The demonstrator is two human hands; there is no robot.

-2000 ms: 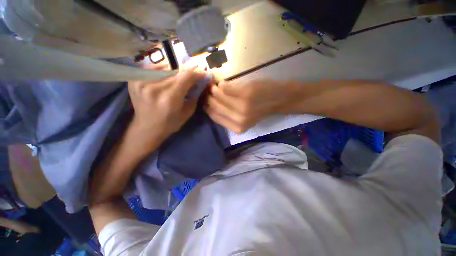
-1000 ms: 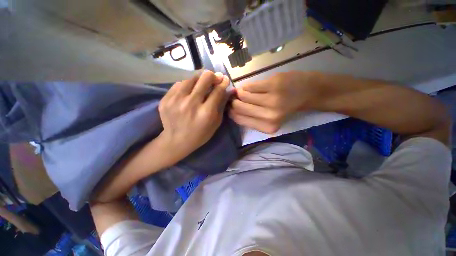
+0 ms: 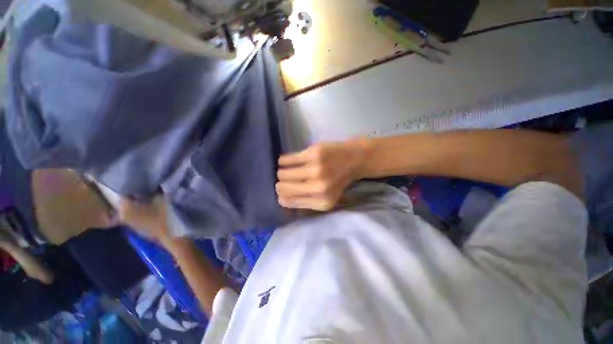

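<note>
The grey-blue garment (image 3: 134, 101) hangs from under the machine's presser foot area (image 3: 272, 40) over the table's front edge. A narrow edge of it runs down taut from the foot. My right hand (image 3: 312, 176) is closed on the garment's right edge, below the table front. My left hand (image 3: 144, 216) is low at the left, blurred, at the garment's lower edge; whether its fingers grip the cloth cannot be told. The needle is not clear to see.
Yellow-green snips (image 3: 403, 37) and a thin blue item lie beside a black pad (image 3: 437, 13) on the white table (image 3: 376, 101). Blue crates (image 3: 161, 269) are below. Another person's forearm (image 3: 30, 262) shows at the far left.
Both hands have left the needle area. My right hand has moved down along the cloth, my left hand down and left. The garment is now spread between them, and the machine head covers less of the view.
</note>
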